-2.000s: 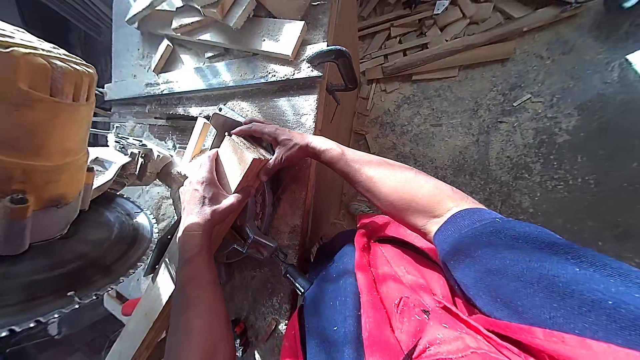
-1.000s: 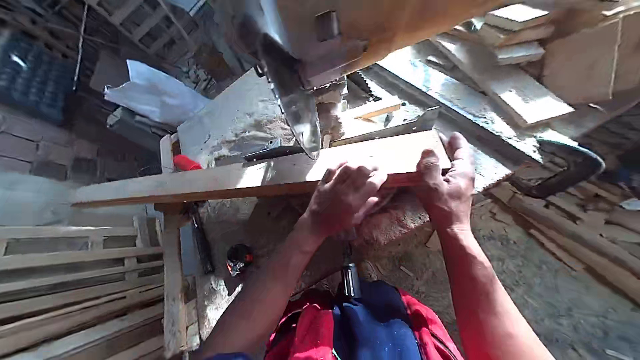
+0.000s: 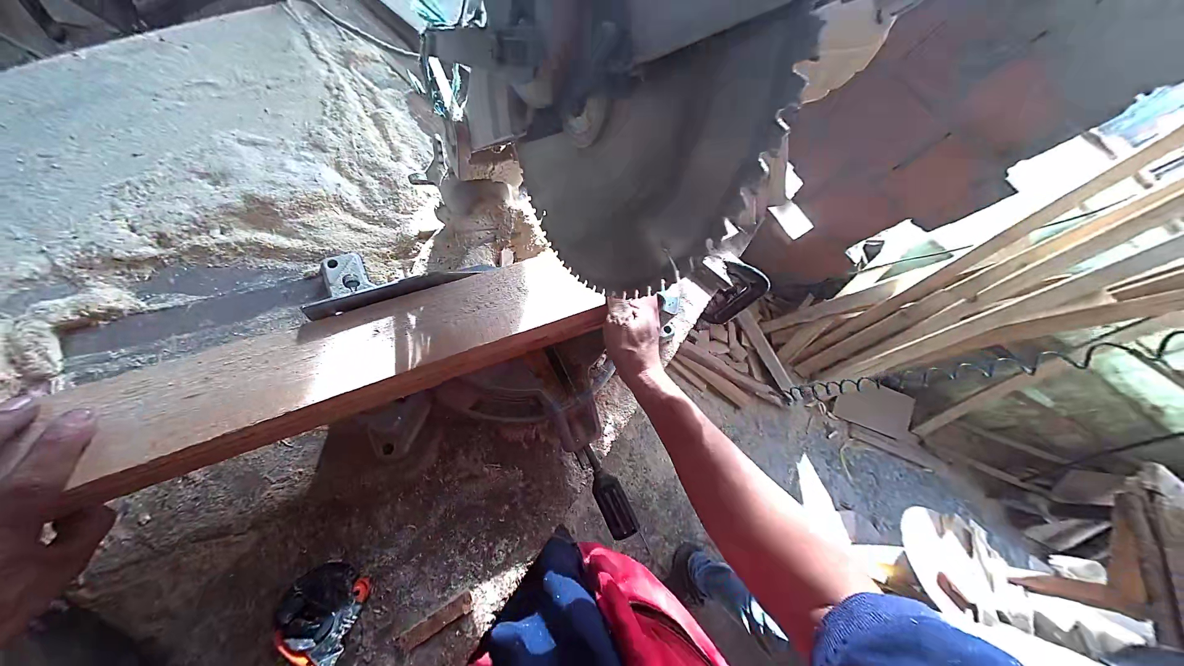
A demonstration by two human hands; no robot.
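A long wooden board (image 3: pixel 305 370) lies across the miter saw, along its metal fence (image 3: pixel 398 291). At the lower left, my left hand (image 3: pixel 46 490) grips the board's end, fingers on top and thumb by the edge. My right hand (image 3: pixel 636 338) is at the board's other end, just beneath the toothed edge of the circular saw blade (image 3: pixel 657 185); the blade partly hides its fingers, and whether they grip the board cannot be made out. Below the board, the saw's black handle (image 3: pixel 614 507) points toward me.
A black C-clamp (image 3: pixel 737 291) sits right of the blade. Sawdust (image 3: pixel 277 203) covers the bench behind the fence. Long wood strips (image 3: pixel 999 277) and offcuts lie at the right, with a coiled hose (image 3: pixel 980 370). A black and orange object (image 3: pixel 319 610) is at lower left.
My left hand has moved out along the board to its left end. Two seconds ago both hands were around a short-looking wood end near the clamp. The view has swung widely.
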